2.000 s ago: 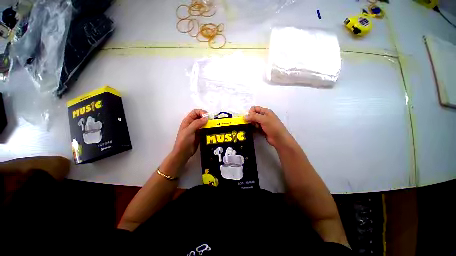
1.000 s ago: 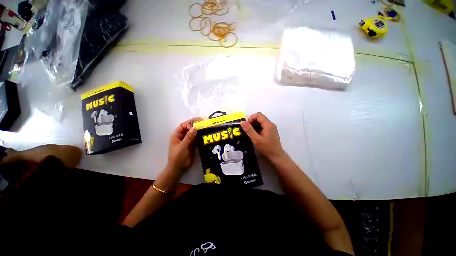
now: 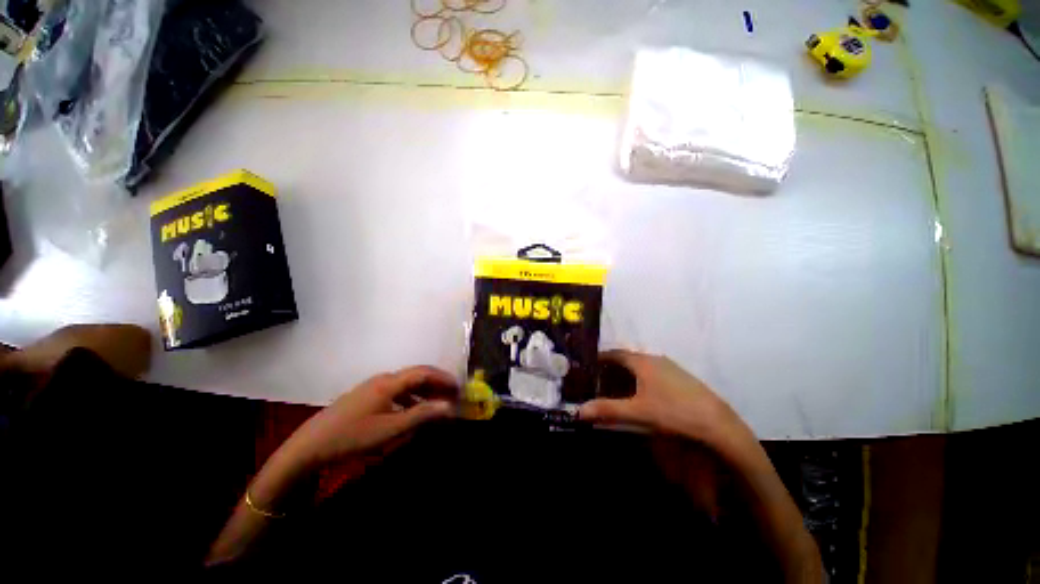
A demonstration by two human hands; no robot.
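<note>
A black retail box [image 3: 536,331] with a yellow top and a black hang loop is in front of me at the table's near edge, its MUSIC face up. Thin clear film shows around its top and sides. My left hand [image 3: 393,413] is at its lower left corner, fingers curled; contact there is blurred. My right hand [image 3: 650,394] grips its lower right side. A second matching box [image 3: 222,262] stands on the table to the left.
A glossy stack of poly bags [image 3: 709,120] lies mid-table. Rubber bands [image 3: 490,48] are at the back. A crumpled clear bag with black goods [image 3: 188,80] is back left. A yellow round item [image 3: 839,53] and a notebook [image 3: 1018,165] are right. Another person's arm [image 3: 80,348] is at left.
Both hands have moved from the box's top corners down to its lower end. The loose film beyond the box now lies around it.
</note>
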